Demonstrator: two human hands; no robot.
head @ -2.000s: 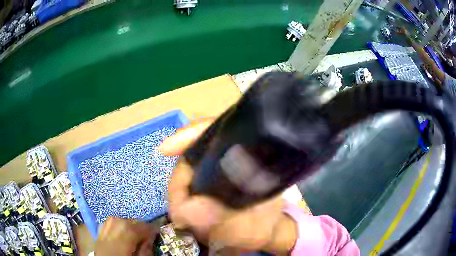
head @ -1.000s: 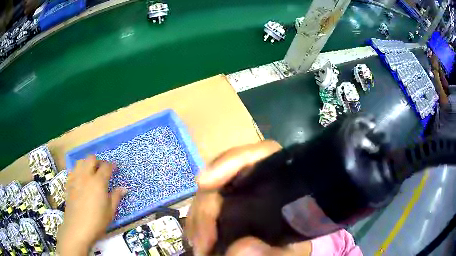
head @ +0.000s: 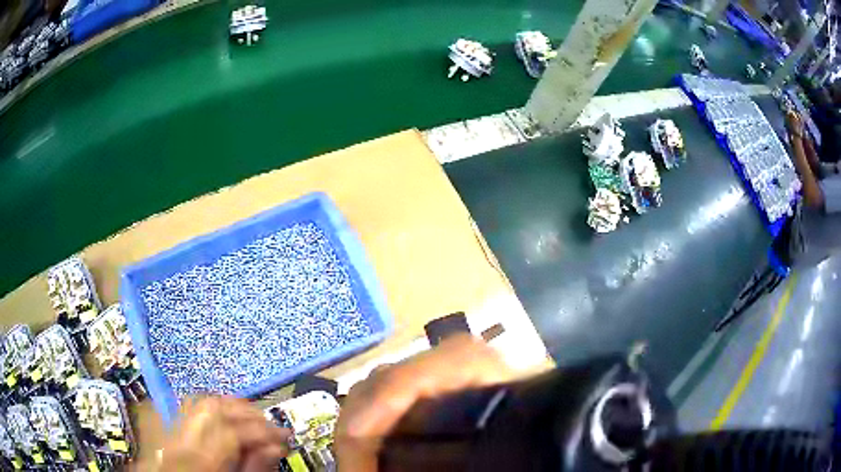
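My right hand is wrapped around a thick black electric screwdriver, whose ringed cord end points to the right; its bit is hidden. A circuit board unit with a white plastic part lies at the bottom, just left of my right hand and partly covered. My left hand is at the bottom edge, blurred and cut off, its fingers close to the unit's left side. Whether it holds anything cannot be told. The light-blue screw tray, with a mass of tiny silvery screws, lies just beyond my hands.
Rows of units stand left of the tray. The tan cardboard sheet lies under the tray, with a black block near it. Spaced units sit on the green belt. A rusty post stands beyond; a person's arm shows far right.
My left hand has moved from over the screws down to beside the unit. The screwdriver has swung lower, its cord end now near the bottom. Belt units have shifted left.
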